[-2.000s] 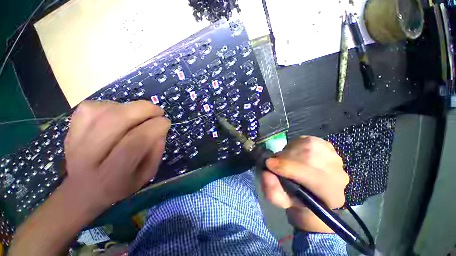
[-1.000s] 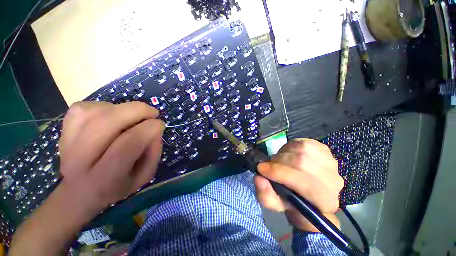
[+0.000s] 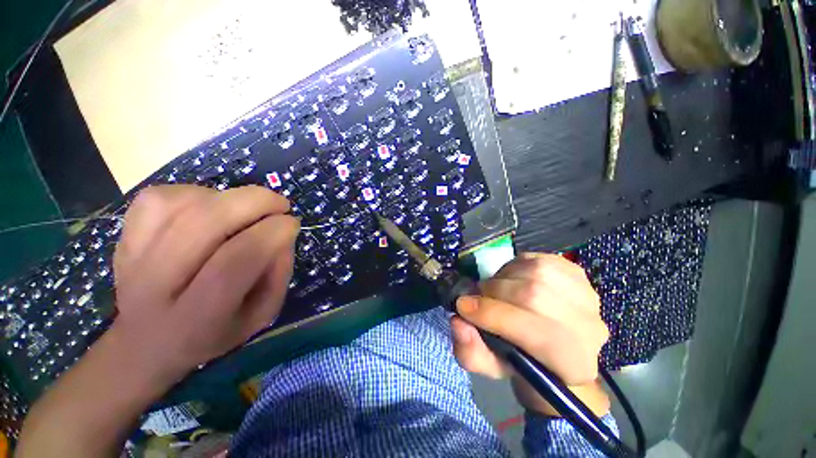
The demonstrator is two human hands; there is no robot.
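Note:
A long black keyboard circuit board [image 3: 335, 116] with shiny pads and several small white-and-red squares lies slanted in front of me. My left hand [image 3: 201, 268] is over its middle, pinching a thin silvery solder wire [image 3: 327, 224]; the wire's end reaches the pads beside the iron's tip, and its tail runs off left. My right hand [image 3: 541, 322] holds a soldering iron [image 3: 416, 255] by its black handle, the tip pointing up-left at the board near the wire's end. Whether tip and wire touch cannot be told.
A pale sheet [image 3: 170, 80] lies beyond the board, with a heap of small black components [image 3: 380, 13]. At right are a mottled stick [image 3: 616, 107], a black-handled tool [image 3: 651, 98] and a round tin [image 3: 702, 36]. Another board [image 3: 649, 286] lies lower right.
The iron's tip has moved left and slightly up since two seconds ago, with my right hand shifting slightly left. My left hand has barely moved and still holds the wire.

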